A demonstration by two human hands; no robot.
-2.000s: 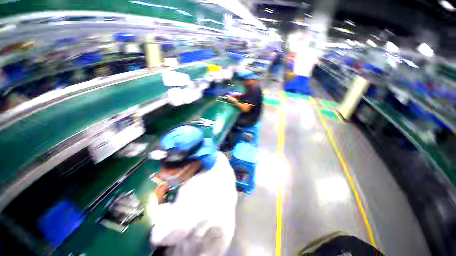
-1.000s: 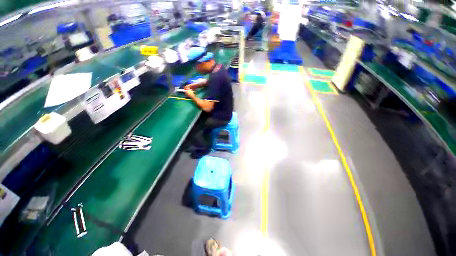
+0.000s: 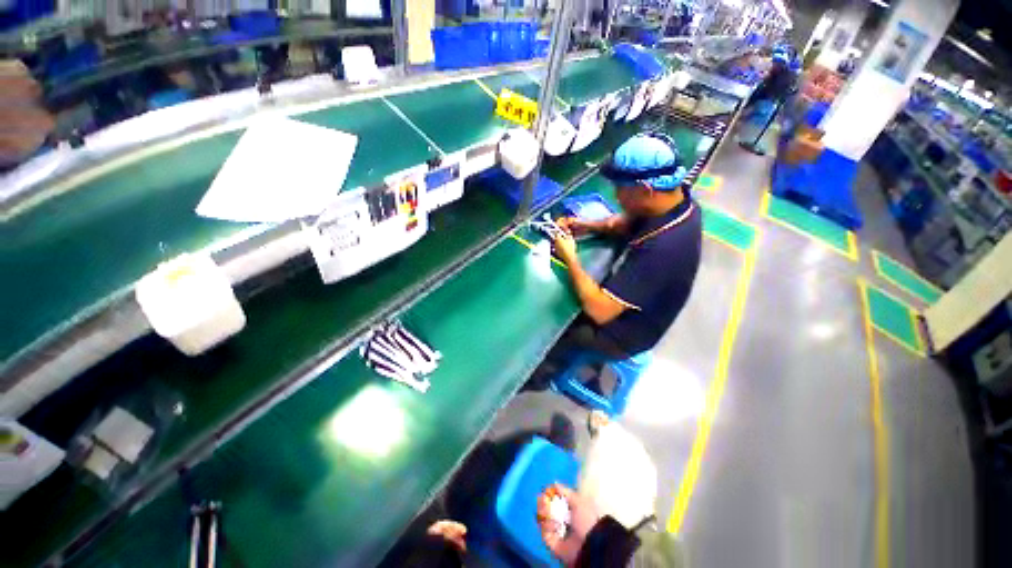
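Observation:
The stool (image 3: 522, 488), bright blue, stands at the bottom beside the bench. What looks like my right hand (image 3: 558, 518), dark-sleeved, is over the stool with something small, white and reddish at its fingers; its grip is unclear. What looks like my left hand (image 3: 447, 535) is at the bottom edge, small and cut off. A fanned bundle of white-and-black cable assemblies (image 3: 400, 355) lies on the green bench (image 3: 300, 455). More slim strips (image 3: 204, 537) lie at the lower left, cut off by the edge.
A seated person (image 3: 655, 250) in a blue cap works at the bench ahead. A metal rail (image 3: 277, 388) runs along it. Instruction sheets (image 3: 366, 227) and a white container (image 3: 191, 302) hang behind. Pale fabric (image 3: 619, 472) is beside the stool. The marked floor aisle (image 3: 766, 399) is right.
The view has swung and moved closer to the bench and stool. The white-clothed person seen earliest is no longer at the bench. Hands now show at the bottom.

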